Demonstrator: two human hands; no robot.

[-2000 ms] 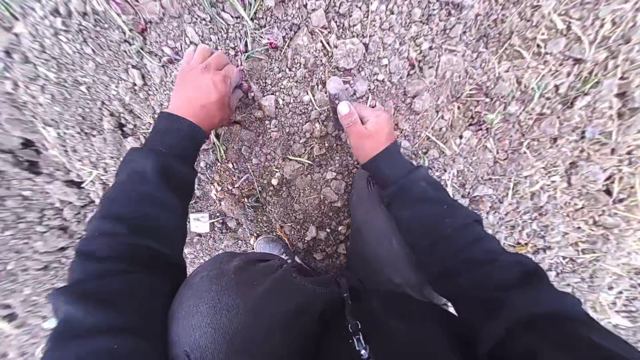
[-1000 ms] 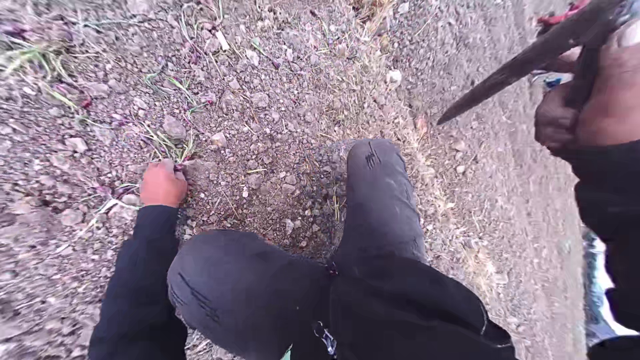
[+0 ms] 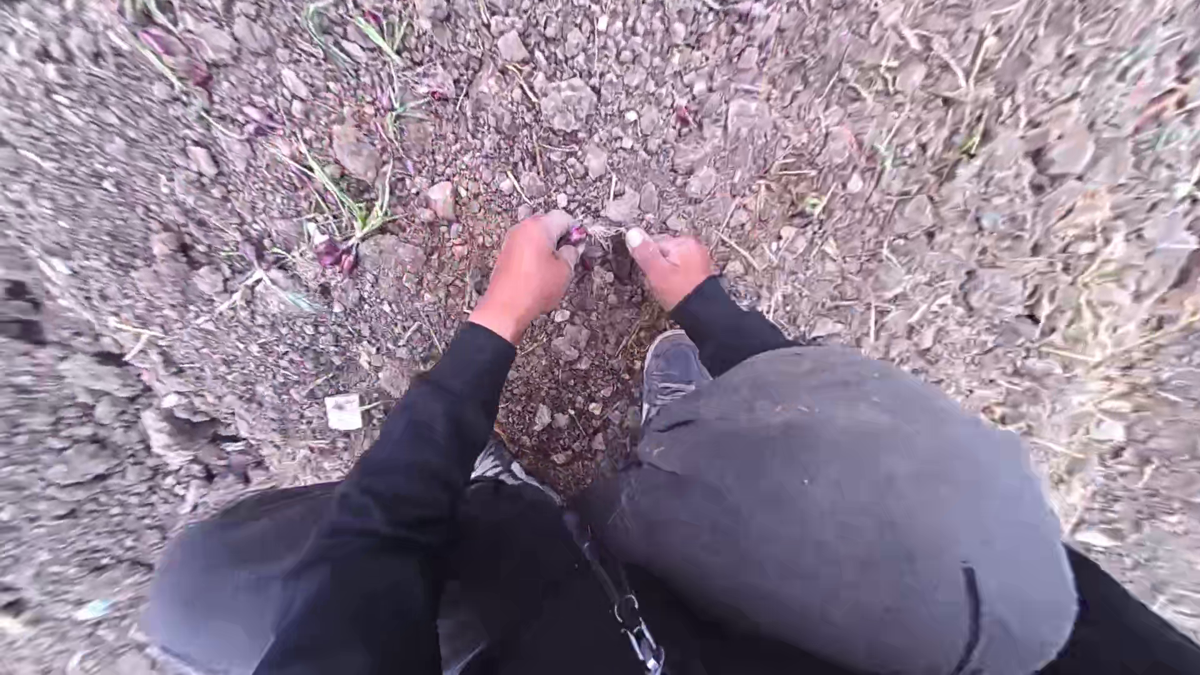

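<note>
Just above my feet, my left hand (image 3: 536,267) is closed around a small purple-red onion bulb (image 3: 577,232), which shows at its fingertips with pale roots pointing right. Close on the right, my right hand (image 3: 670,262) has its thumb by the root ends; its fingers are curled under and largely hidden, so whether it grips anything is unclear. Purple bulbs with green leaves (image 3: 337,253) lie on the soil to the left of my left hand. More reddish bulbs (image 3: 173,52) lie at the upper left.
Stony, cloddy soil (image 3: 572,103) surrounds the hands. Dry straw and stalks (image 3: 1106,309) are scattered at the right. A small whitish square piece (image 3: 344,412) lies left of my left forearm. My shoe (image 3: 673,370) and bent knee (image 3: 844,469) are close below the right hand.
The view has shifted. My right hand, at the far right beside a long dark blade a second ago, is now near my left hand. That blade is out of sight.
</note>
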